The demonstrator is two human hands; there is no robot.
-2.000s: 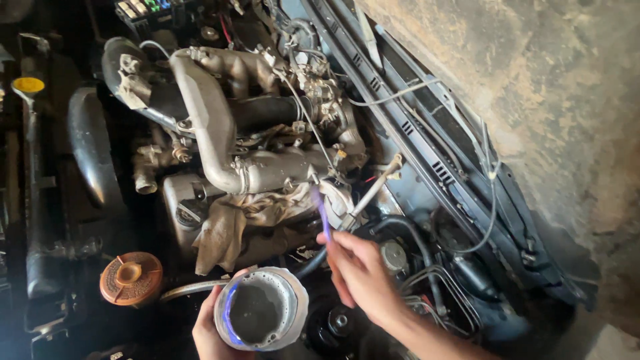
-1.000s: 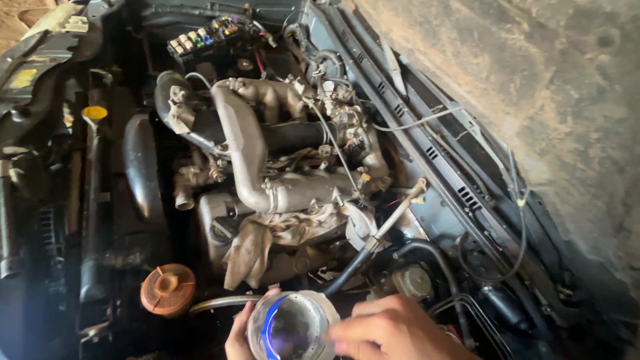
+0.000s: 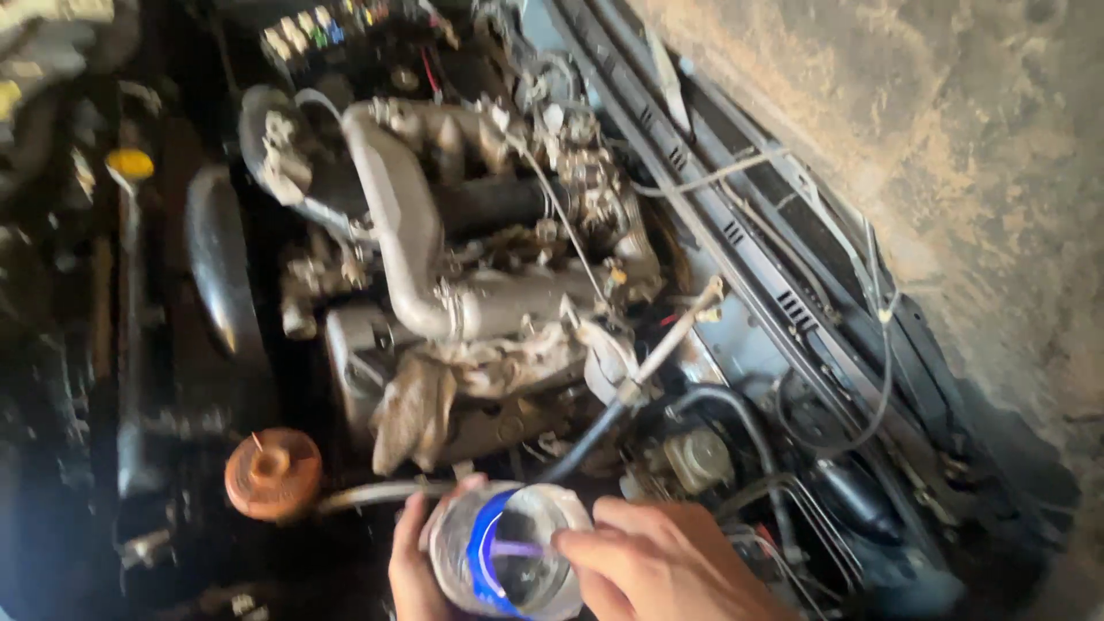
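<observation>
My left hand (image 3: 416, 565) is wrapped around a cut-open clear plastic container (image 3: 448, 552) with a blue band, which holds some liquid. My right hand (image 3: 660, 561) grips a thin purple-handled tool (image 3: 516, 548), its far end down inside the container; what kind of tool it is cannot be told. Both hands are at the bottom of the view, over a vehicle's engine bay. Above them a dirty cloth rag (image 3: 414, 414) lies on the engine, below the grey metal intake pipe (image 3: 401, 224).
An orange-brown round cap (image 3: 272, 474) stands left of the container. A yellow cap (image 3: 130, 164) is at the far left and a fuse box (image 3: 319, 34) at the top. A black hose (image 3: 591, 431) with a pale pipe (image 3: 681, 336) runs up beside the slatted cowl panel (image 3: 733, 233).
My right hand has come down from the engine beside the rag to the container, and the purple tool's end is now inside it. The left hand still holds the container.
</observation>
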